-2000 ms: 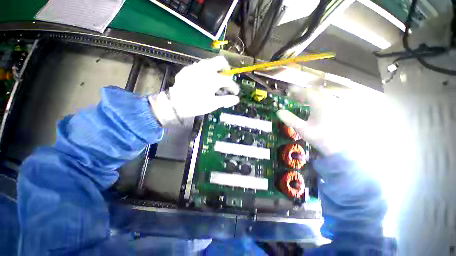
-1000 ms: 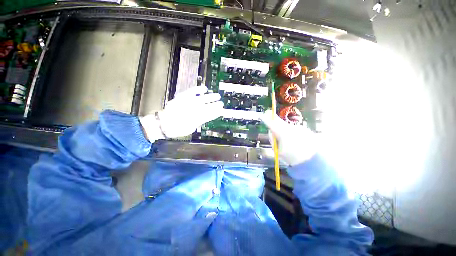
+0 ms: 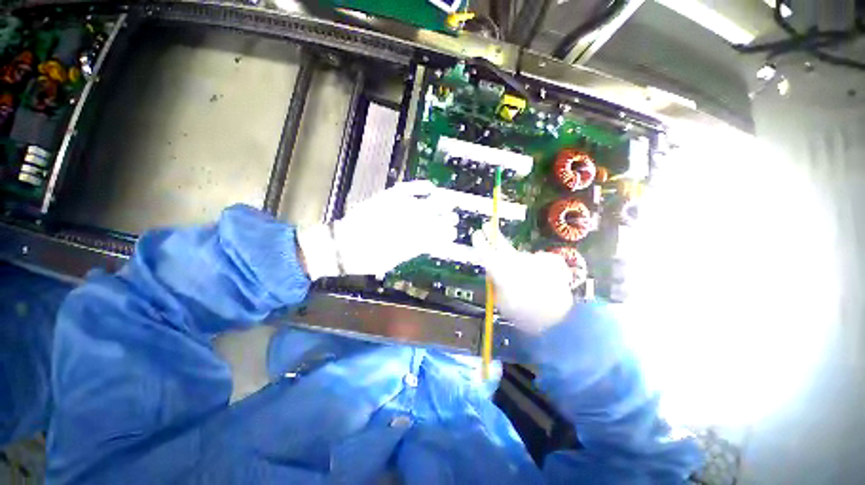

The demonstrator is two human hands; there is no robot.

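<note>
A green circuit board [image 3: 541, 133] lies in its dark carrier, with white bars [image 3: 486, 156] and three copper-red toroidal inductors [image 3: 571, 220]. My right hand [image 3: 526, 284], in a white glove, holds a thin yellow stick [image 3: 489, 327] upright in the picture, its green tip over the board near the top white bar. My left hand [image 3: 398, 230], also white-gloved, is over the board's left part and covers the left ends of the lower bars. Its fingertips are close to the right hand. I see nothing held in it, but its fingers are blurred by glare.
Metal conveyor rails [image 3: 379, 317] run along the near and far sides. Another populated board [image 3: 38, 104] lies at the far left. A white sheet [image 3: 375, 152] lies left of the main board. Strong glare hides much of the right side, beside a white machine cover [image 3: 806, 284].
The view has shifted, so the board sits slightly lower and to the right. My left hand has moved farther over the board. The stick in my right hand has moved left, from beside the inductors to the bars.
</note>
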